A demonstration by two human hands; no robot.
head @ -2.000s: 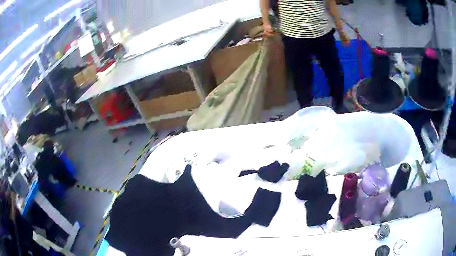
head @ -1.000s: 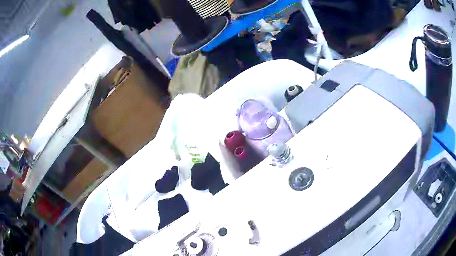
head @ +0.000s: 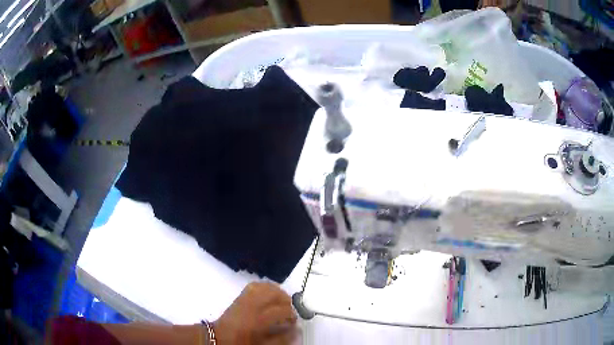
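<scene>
A large black fabric piece [head: 225, 172] lies on the table at the left of the sewing machine and reaches behind its head. The white sewing machine [head: 397, 158] stands at centre and right, and its needle area [head: 378, 266] has no fabric under it. My left hand [head: 261, 315] is at the bottom edge, just in front of the black piece and left of the needle area. Its fingers look curled and blurred, and whether they hold anything is hidden. My right hand is out of the picture.
Pink and blue pens [head: 455, 290] and thin dark tools [head: 536, 281] lie under the arm. Behind it are small black pieces [head: 489, 100], a clear plastic bag [head: 481, 54] and a purple container [head: 583, 104] by the white trough [head: 269, 42]. Blue crates stand on the floor at left.
The view has swung from the machine's right side back to its head and needle area. My left hand has come into view at the bottom. The black piece shows fully again.
</scene>
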